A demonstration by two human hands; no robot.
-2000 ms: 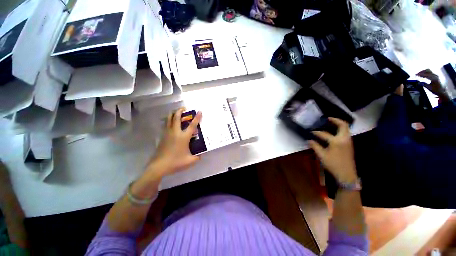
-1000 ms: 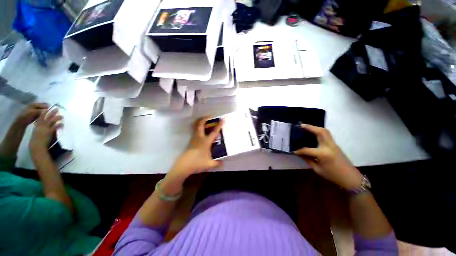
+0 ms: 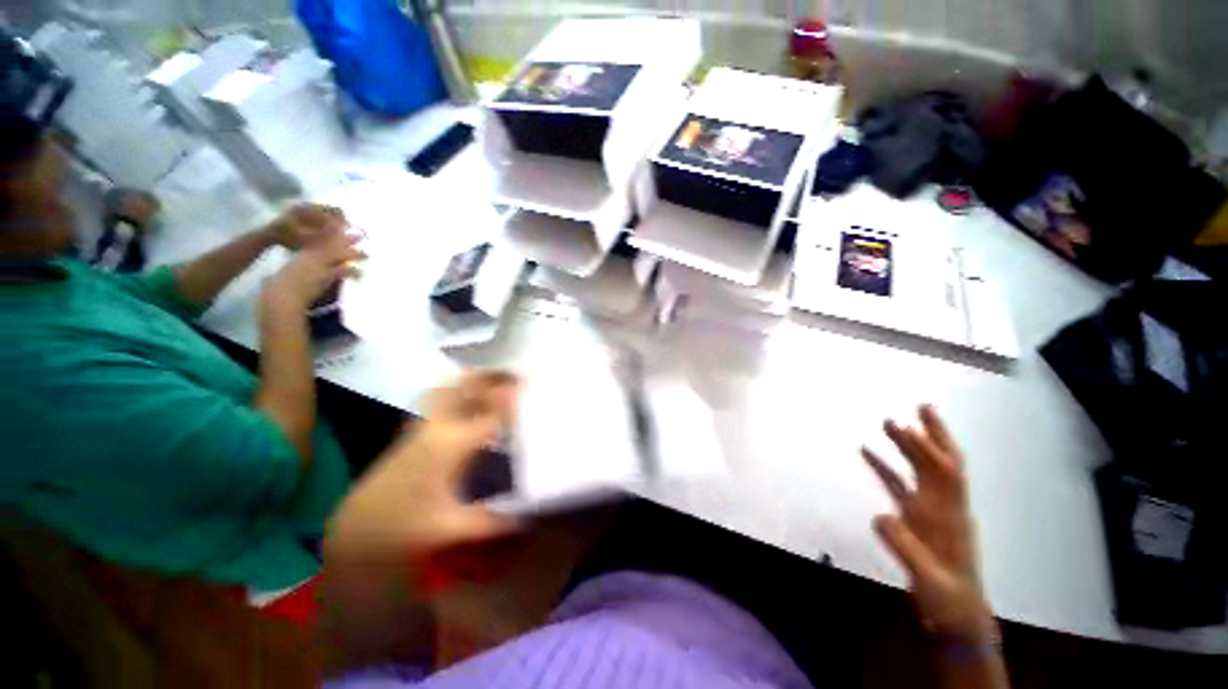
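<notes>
My left hand (image 3: 428,464) grips a white carton (image 3: 576,428) above the bench's front edge, fingers at its left end; both are motion-blurred. A blurred white flap sticks out at the carton's right end, and its contents cannot be made out. My right hand (image 3: 927,512) is empty over the bench at the right, fingers spread, apart from the carton. White open-ended cartons (image 3: 727,148) with dark picture panels stand stacked at the centre back. Flat carton blanks (image 3: 929,289) lie to their right.
Black packs (image 3: 1151,525) with white labels are piled at the right edge. A person in green (image 3: 148,404) works at the left. A single carton (image 3: 471,289) lies near the stacks. A black phone-like slab (image 3: 440,148), a blue bag (image 3: 370,54) and a black bag (image 3: 1098,175) are farther back.
The view has swung left. My left hand has moved left with the carton. My right hand has let go of the black pack, which no longer shows beside the carton.
</notes>
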